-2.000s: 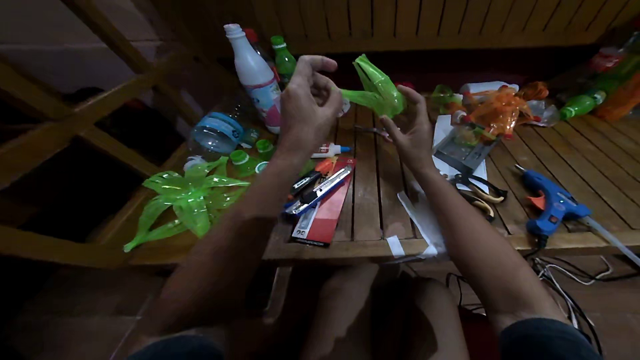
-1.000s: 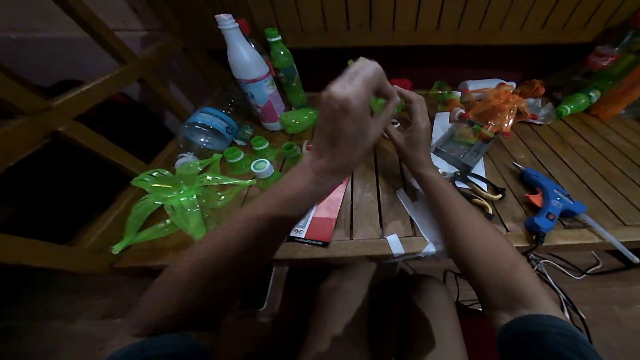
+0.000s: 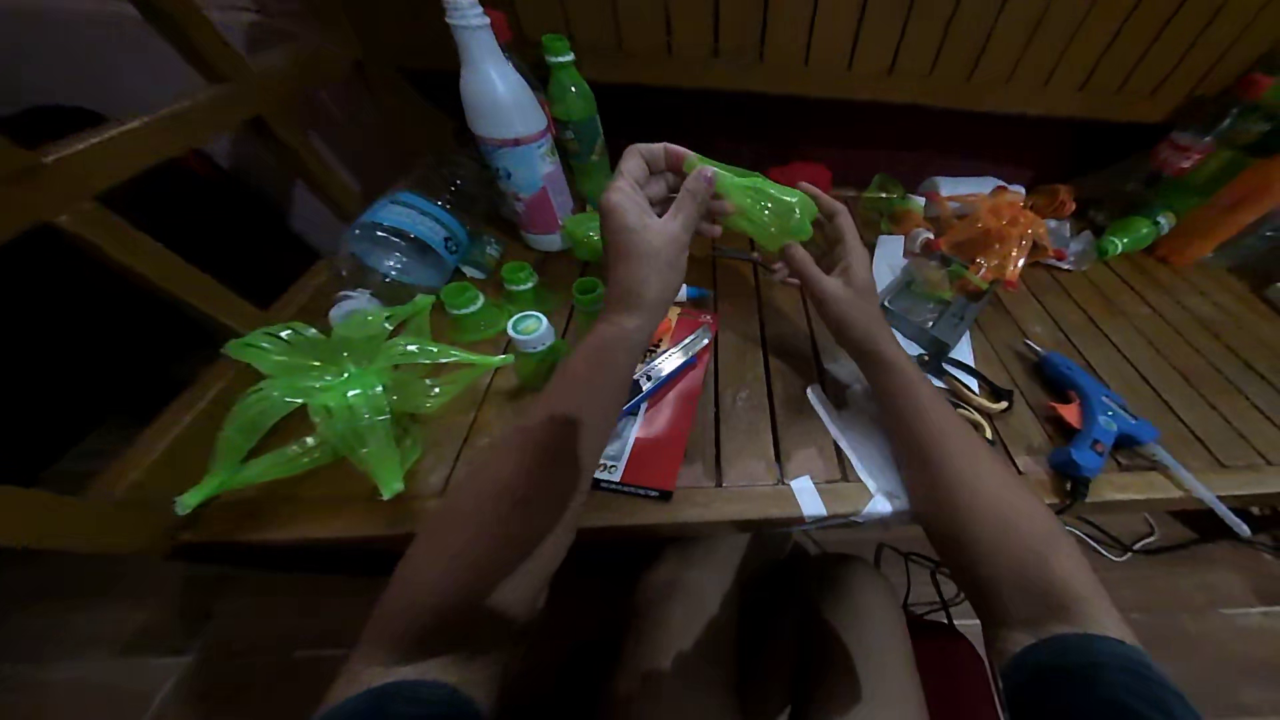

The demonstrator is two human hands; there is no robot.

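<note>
Both hands hold up a cut piece of green plastic bottle (image 3: 758,205) over the slatted wooden bench. My left hand (image 3: 655,215) pinches its left end between thumb and fingers. At its right end, the fingers and thumb of my right hand (image 3: 825,255) grip the edge. Below my hands lie a utility knife (image 3: 672,362) and a red card package (image 3: 685,420). A flower shape of green plastic (image 3: 350,385) rests at the left. Between it and my left forearm stand several cut green bottle necks (image 3: 465,305), one with a white cap (image 3: 531,330).
A white bottle (image 3: 512,140), a green bottle (image 3: 578,120) and a large clear bottle (image 3: 405,238) are at the back left. On the right are a blue glue gun (image 3: 1095,410), scissors (image 3: 965,385), a grey box (image 3: 930,305) and an orange plastic flower shape (image 3: 990,235). Cables hang below the bench edge.
The green piece, mostly hidden behind my left hand a second ago, now shows between both hands. My left hand has moved left, away from my right hand.
</note>
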